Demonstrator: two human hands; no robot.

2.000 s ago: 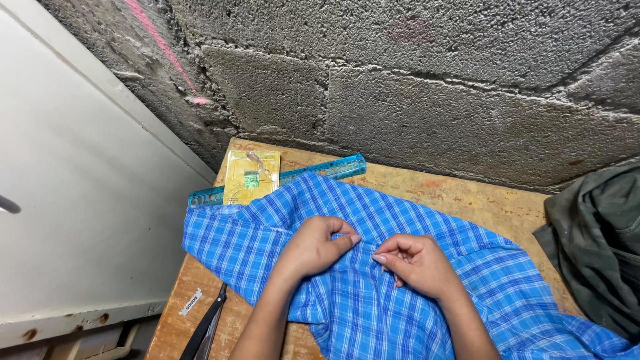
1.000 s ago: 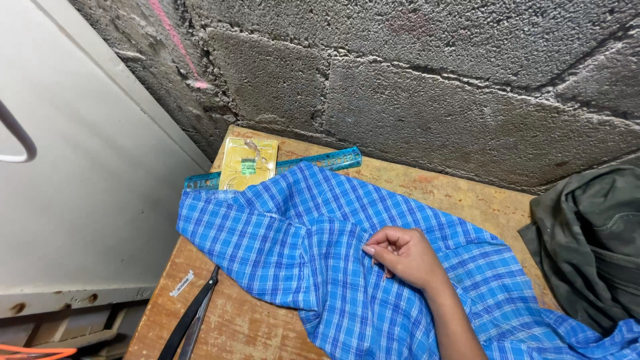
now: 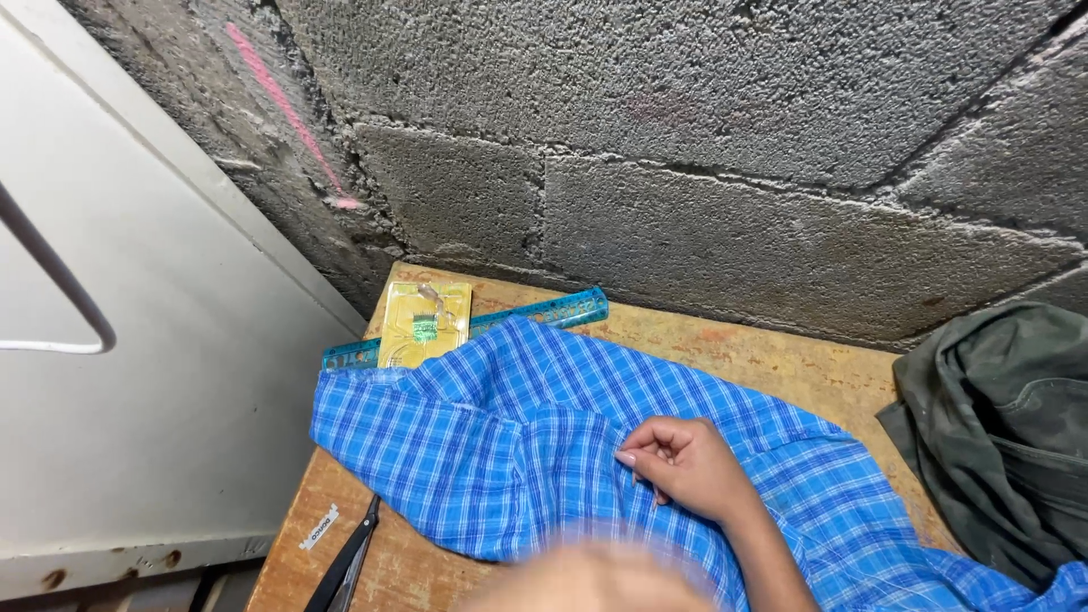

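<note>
A blue plaid cloth garment (image 3: pixel 459 450) lies spread over a worn wooden table. My right hand (image 3: pixel 680 467) rests on it near the middle, thumb and forefinger pinched together at a fold of the fabric; whether a needle or thread is between them is too small to tell. My left hand (image 3: pixel 586 574) is a blur at the bottom edge, low over the cloth, its fingers not readable. Past the garment's left end lie a yellow packet (image 3: pixel 425 323) and a blue plastic ruler (image 3: pixel 544 310), partly under packet and cloth. Black-handled scissors (image 3: pixel 344 552) lie at the lower left, partly cut off.
A razor blade (image 3: pixel 320 527) lies on the table (image 3: pixel 731 340) beside the scissors. Dark green cloth (image 3: pixel 1011 425) is heaped at the right. A rough block wall (image 3: pixel 680 221) stands behind, and a white panel (image 3: pixel 170 340) with a white hook-shaped piece (image 3: pixel 76 297) is at the left.
My left hand was at the cloth beside my right two seconds ago, was out of view one second ago, and is now back at the bottom edge. My right hand keeps its pinch on the fabric.
</note>
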